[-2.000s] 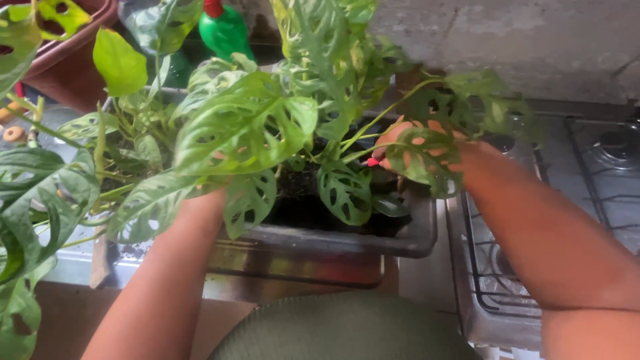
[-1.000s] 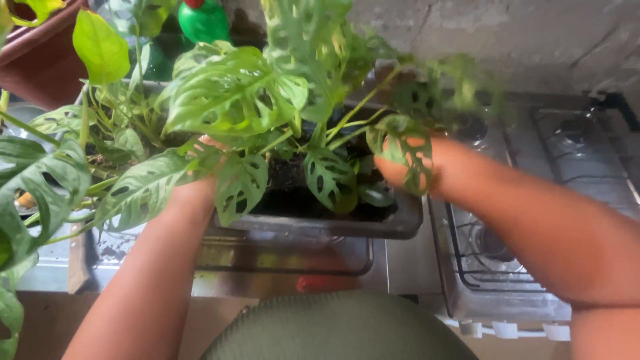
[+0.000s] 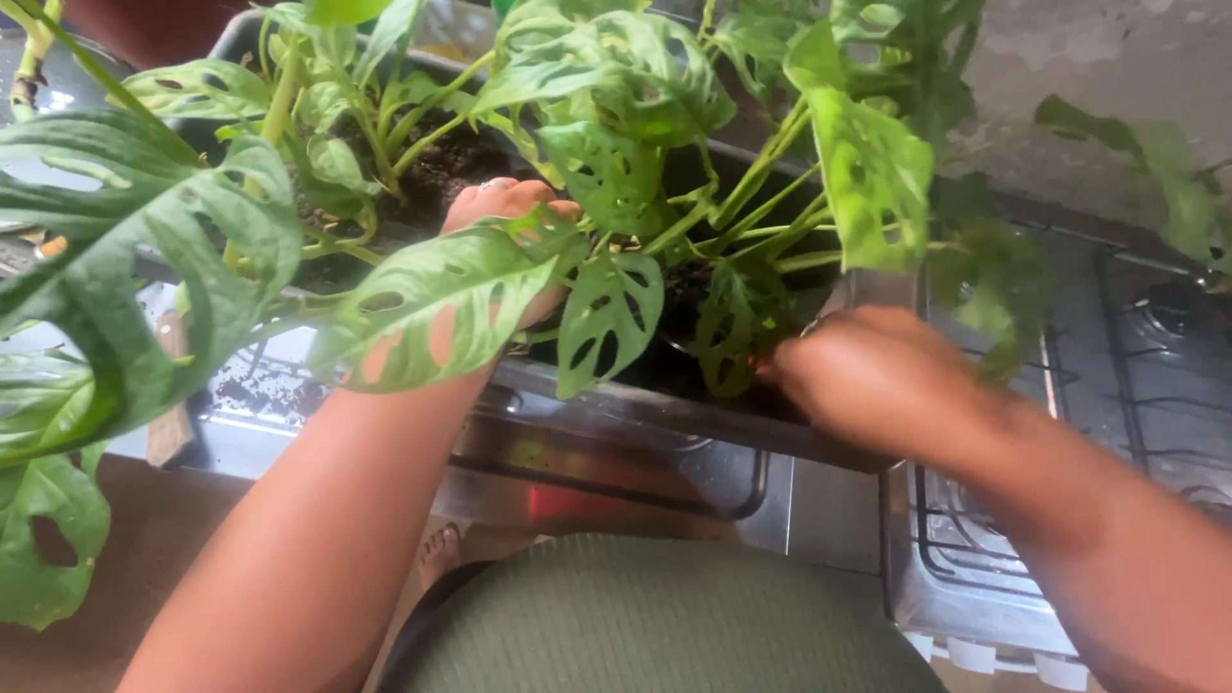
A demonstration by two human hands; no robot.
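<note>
A dark rectangular planter (image 3: 616,395) holds soil (image 3: 448,173) and a leafy plant with holed leaves (image 3: 616,308). My left hand (image 3: 505,207) is in among the stems over the planter, partly behind a large leaf; whether its fingers grip a stem is hidden. At the planter's right end is my right hand (image 3: 847,361), blurred, its fingers pointing down into the box beside a low leaf. A bit of red shows at those fingertips, but what it belongs to cannot be told.
A gas stove (image 3: 1088,385) with wire grates stands at the right. The planter rests on a shiny metal surface (image 3: 260,414). A wooden handle (image 3: 171,423) lies left of it. A reddish-brown pot (image 3: 164,29) is at the upper left, and a rough wall (image 3: 1088,87) rises behind.
My right hand has moved down toward the planter's front right corner. Leaves at the right have shifted, and more of my left hand shows. The view has come closer to the planter.
</note>
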